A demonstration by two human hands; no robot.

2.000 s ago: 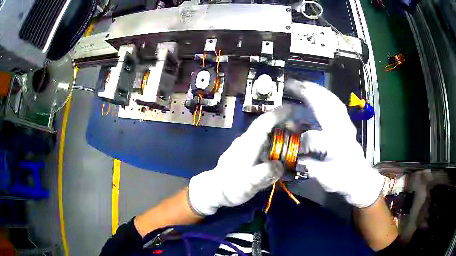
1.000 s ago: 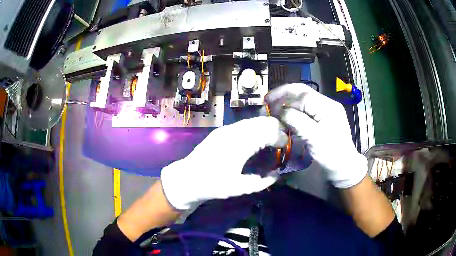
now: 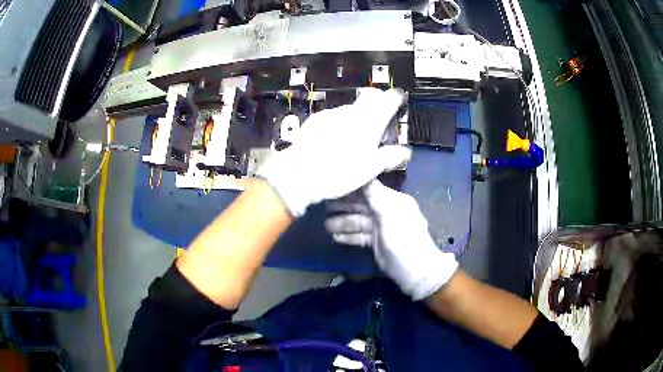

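Observation:
My left hand (image 3: pixel 334 149), in a white glove, reaches over the rightmost fixture and covers most of it. A stator (image 3: pixel 391 132) shows as a dark edge between its thumb and fingers, with thin orange lead wires above the fingertips. My right hand (image 3: pixel 392 236), also gloved, is just below the left, nearer my body; nothing shows in it. The third fixture (image 3: pixel 289 127), partly behind my left hand, has a pale centre and orange wires. Two fixtures on the left hold stators behind silver upright plates (image 3: pixel 227 127).
A long silver rail (image 3: pixel 283 47) runs behind the fixtures. A blue hose with a yellow nozzle (image 3: pixel 517 142) is at right. A side tray (image 3: pixel 556 272) with stators is at lower right. A green conveyor (image 3: pixel 581 145) carries orange wires. A large grey box (image 3: pixel 43 58) is upper left.
The stator has moved from in front of my body to the rightmost fixture with my left hand. My right hand has come off it and moved down and left. The purple glow is gone.

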